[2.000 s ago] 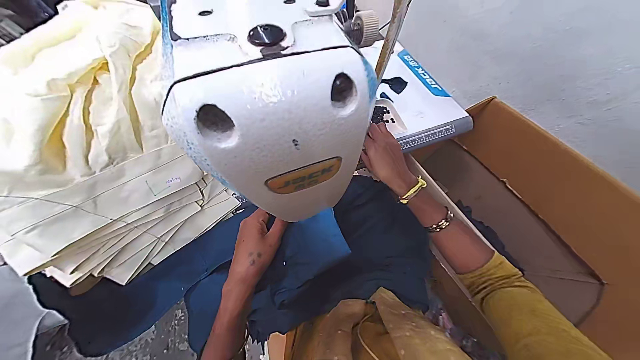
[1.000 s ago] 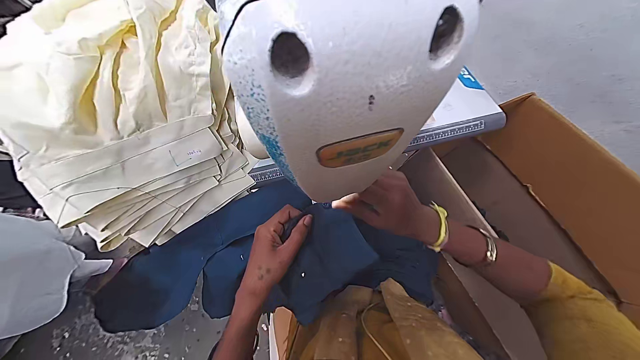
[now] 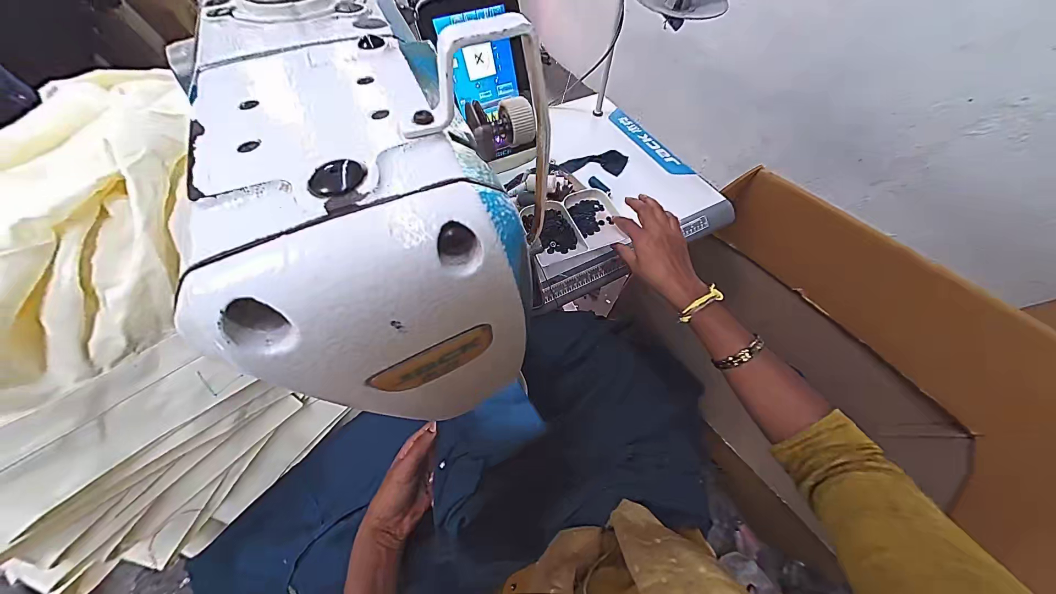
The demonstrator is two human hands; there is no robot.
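Note:
A white Jack sewing machine head (image 3: 355, 289) fills the centre. Dark blue fabric (image 3: 577, 421) lies under and around it, down toward my lap. My left hand (image 3: 404, 487) is at the fabric just below the machine head; its fingertips are partly hidden, so its grip is unclear. On the table to the right sits a white divided tray (image 3: 584, 239) with small dark buttons (image 3: 558, 233) in its compartments. At the tray's right edge is my right hand (image 3: 656, 243), fingers apart, near a few loose buttons, with nothing clearly held.
Stacked cream fabric pieces (image 3: 148, 462) lie at the left. An open cardboard box (image 3: 891, 280) stands at the right, beside the table edge. Behind the machine are a lit control screen (image 3: 478, 62) and a thread stand rod (image 3: 609, 58). A dark scrap (image 3: 606, 162) lies behind the tray.
My right hand has moved from the fabric below the machine head out to the button tray. My left hand stays by the fabric. The view has shifted, showing more of the machine's top.

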